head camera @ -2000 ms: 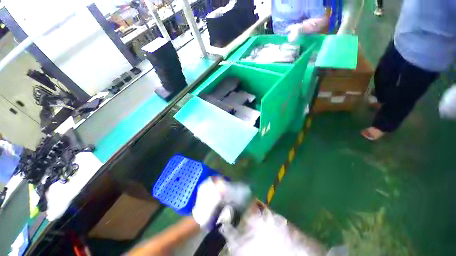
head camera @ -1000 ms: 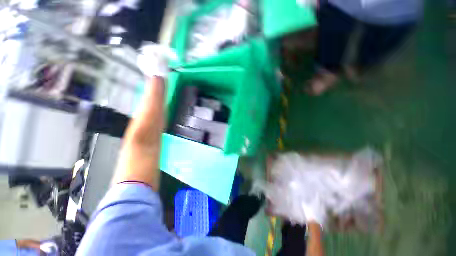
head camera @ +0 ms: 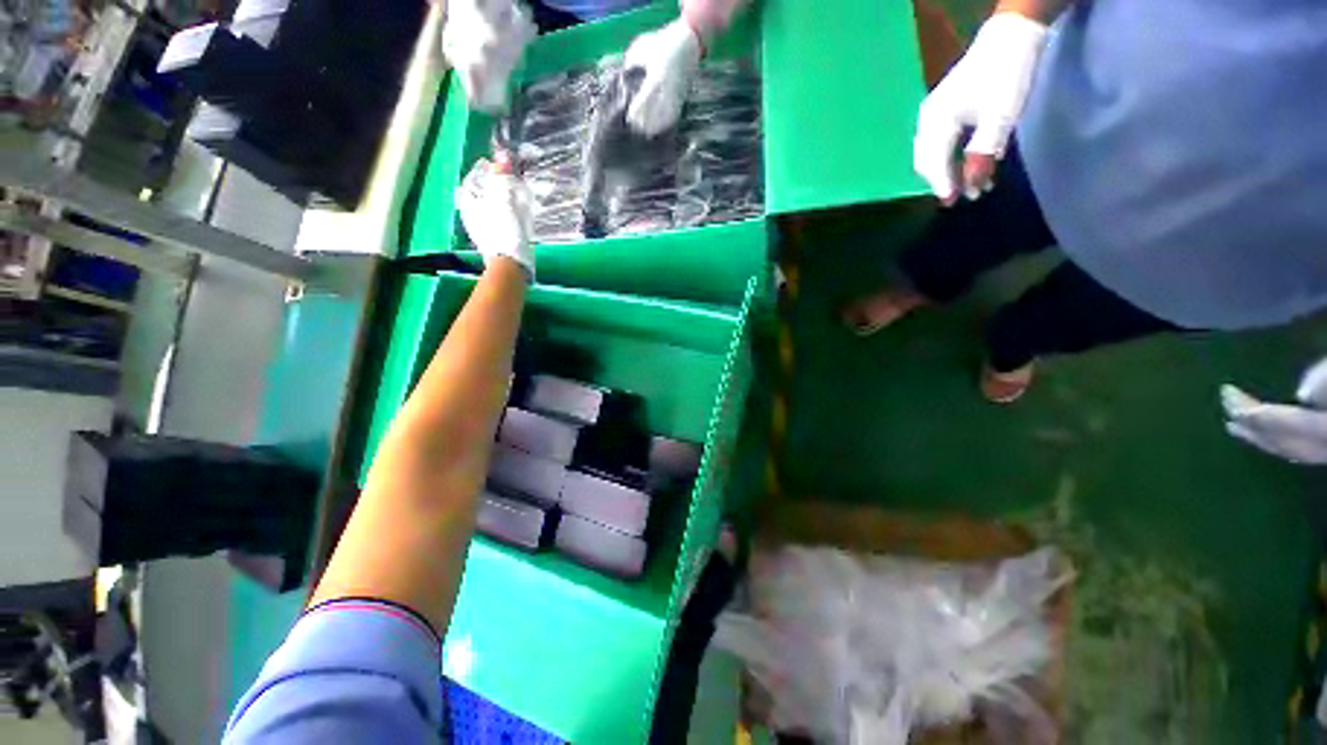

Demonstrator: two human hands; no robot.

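Note:
My left hand (head camera: 498,216), in a white glove, reaches to the left inner edge of the far green bin (head camera: 626,262). Its fingertips are beside the clear-wrapped dark parts (head camera: 560,160); whether they grip anything cannot be told. My right hand is not in view. A brown carton (head camera: 888,527) on the floor holds a heap of clear plastic bags (head camera: 902,626), some hanging over its left side. The nearer green bin (head camera: 560,633) holds dark blocks with pale faces (head camera: 604,502).
Another person's gloved hand (head camera: 662,80) is on the wrapped parts; a second is at the bin's corner. A person (head camera: 1179,160) stands right of the bins. Another gloved hand (head camera: 1288,422) shows at the right edge. Black units (head camera: 189,495) stand on the bench; a blue stool (head camera: 495,720) is below.
My left hand has moved from the bench side to the far bin's edge. My right hand, earlier on the bags, has left the view. The carton appears lower, and other gloved hands are now over the far bin.

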